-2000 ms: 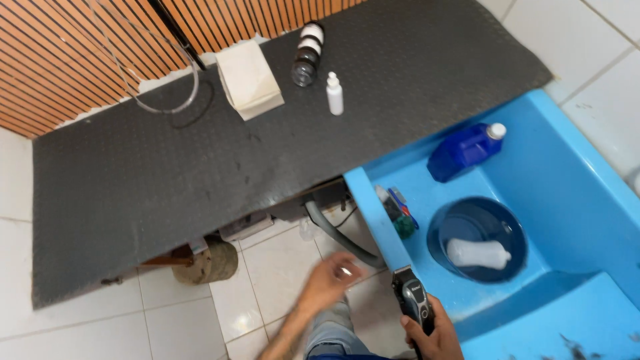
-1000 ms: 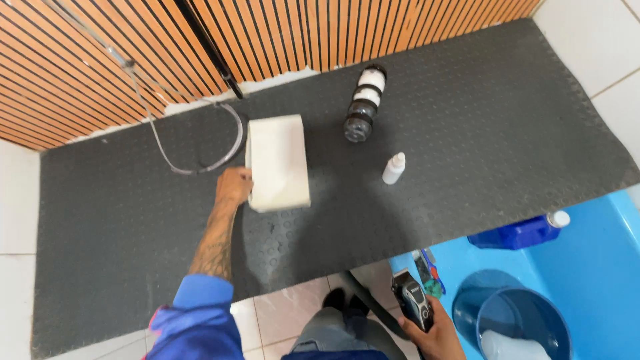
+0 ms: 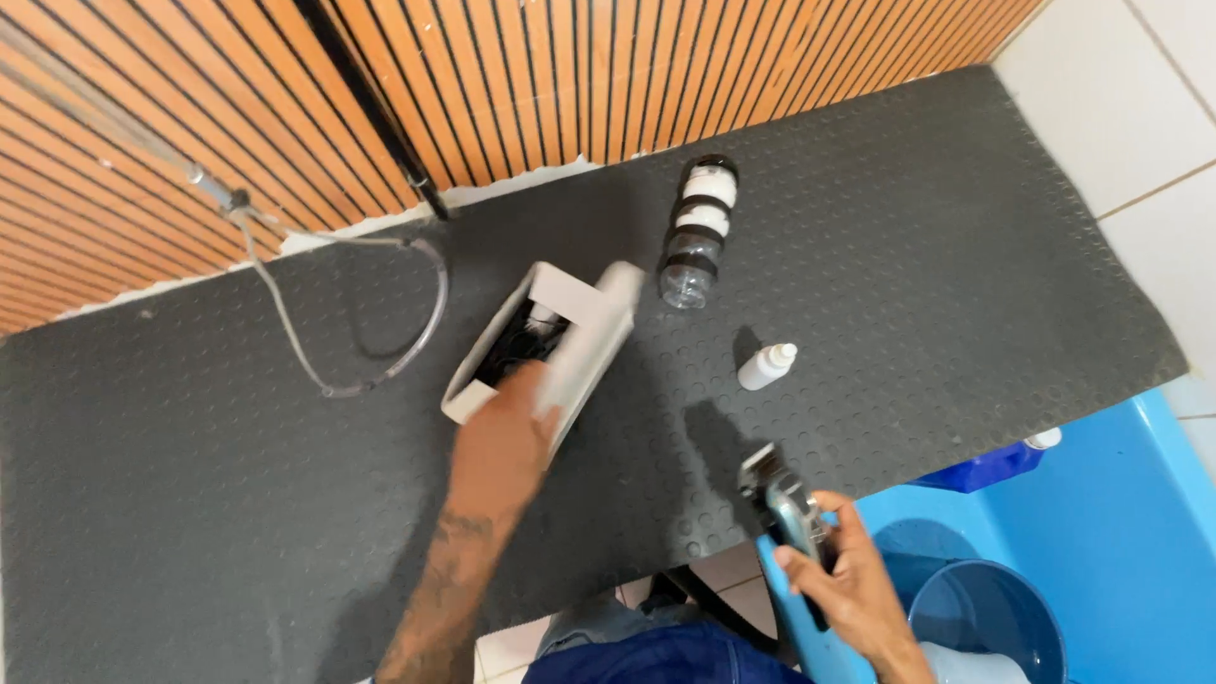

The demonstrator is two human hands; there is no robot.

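Observation:
My left hand (image 3: pixel 503 437) is at the near end of a white cardboard box (image 3: pixel 594 366), whose lid stands raised. Dark items, seemingly a coiled black cord (image 3: pixel 518 351), lie inside; the fingertips reach the opening and blur, so their hold is unclear. In my right hand (image 3: pixel 850 579) is a hair clipper (image 3: pixel 788 508), blade end pointing up and left, over the front edge of the black rubber mat (image 3: pixel 902 266). A small white bottle (image 3: pixel 768 367) stands beyond the clipper. Farther back lies a row of stacked round containers (image 3: pixel 701 233), some with white contents.
A clear hose loop (image 3: pixel 442 294) rests on the mat at left, by the slatted wood wall (image 3: pixel 532 85). At right is a blue tub (image 3: pixel 1130 503) holding a blue bucket (image 3: pixel 988 608) and a blue jug (image 3: pixel 997 465) with a white cap. A black pole (image 3: pixel 370 104) leans at the wall.
The white box, closed one second ago with my left hand beside it, is now open and turned at an angle. My right hand still holds the clipper, now over the mat's edge.

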